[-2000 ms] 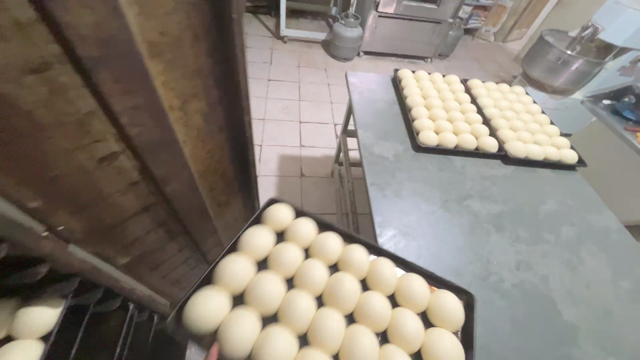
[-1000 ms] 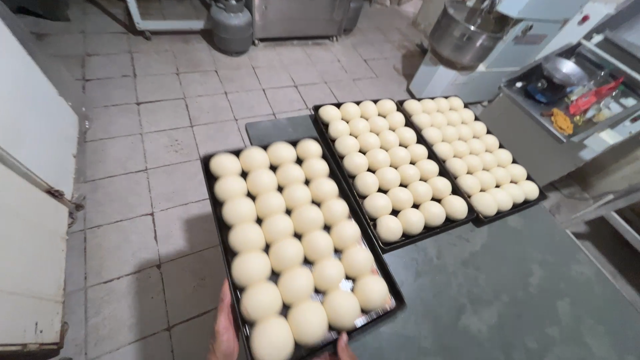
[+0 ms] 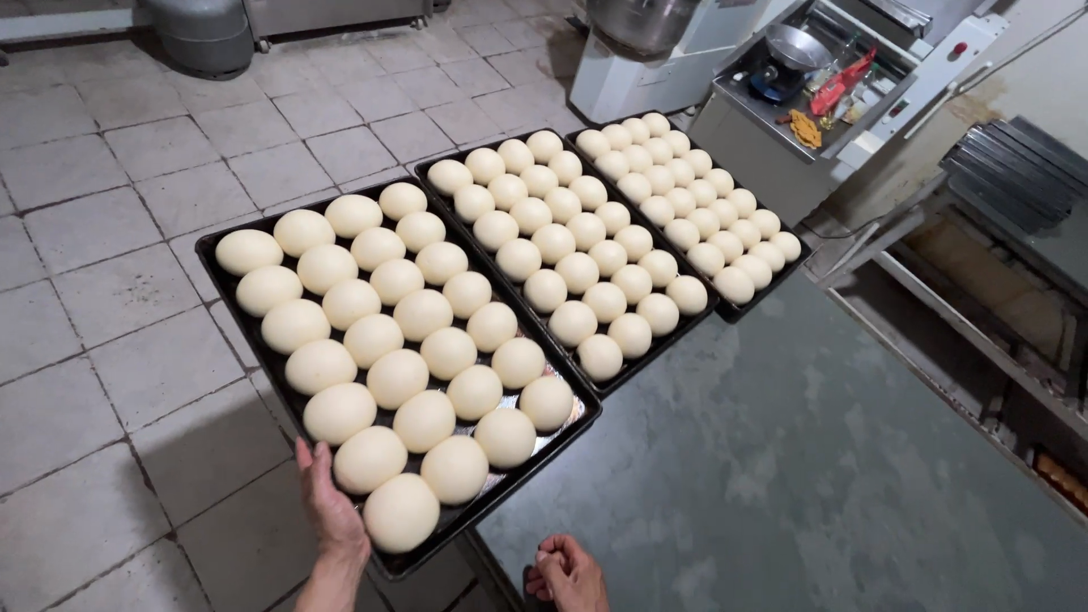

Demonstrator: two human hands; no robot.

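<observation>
A black baking tray (image 3: pixel 501 478) with rows of round pale dough balls (image 3: pixel 399 378) lies at the table's left edge, partly over the floor. My left hand (image 3: pixel 333 501) touches this tray's near left side, palm against the rim. Below the tray's near right corner, apart from it, is my right hand (image 3: pixel 568 574), fingers curled, with nothing plainly in it. Against the tray's right side stands a second black tray (image 3: pixel 654 353) of dough balls, and beyond that a third tray (image 3: pixel 738 308), also filled.
The grey-green table (image 3: pixel 765 450) extends to the right and toward me. Behind the trays stand a mixer (image 3: pixel 637 76) and a metal counter (image 3: pixel 756 127) with a bowl and a red bag. A rack (image 3: pixel 977 340) stands at right, a grey gas cylinder (image 3: pixel 202 38) at back left.
The nearest tray has moved right and up against the other two trays. My right hand, at its near edge one second ago, is now apart from it; my left hand remains at its side.
</observation>
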